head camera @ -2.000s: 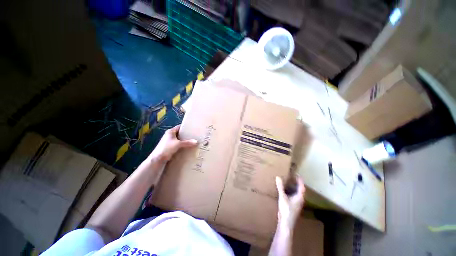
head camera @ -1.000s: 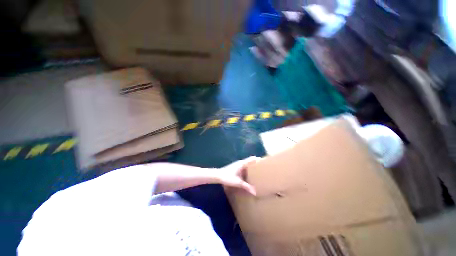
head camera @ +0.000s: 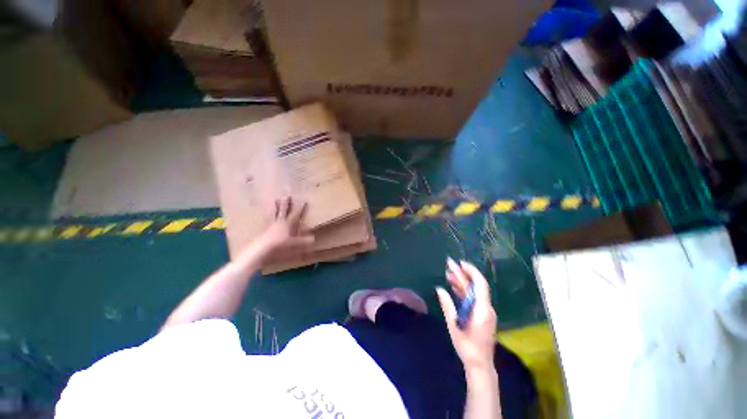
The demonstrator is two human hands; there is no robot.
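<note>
A small pile of flattened cartons (head camera: 307, 184) lies on the green floor to my left, its top sheet printed with dark bars and small text. My left hand (head camera: 287, 233) is on the pile's near part, fingers spread over the top sheet; whether it grips any sheet cannot be told. My right hand (head camera: 471, 307) is raised over my lap and holds a dark blue marker pen (head camera: 466, 306) across the palm. No carton rests on my lap.
A large carton (head camera: 385, 82) stands behind the pile, with stacked flat cartons (head camera: 221, 53) beside it. Yellow-black tape (head camera: 467, 208) crosses the floor under loose thin strips. The white table (head camera: 639, 327) is at right, below a green crate (head camera: 643, 147).
The view has swung left. The carton sheets that were on my lap are gone from there. My left hand has moved to the floor pile. The marker now shows in my right hand.
</note>
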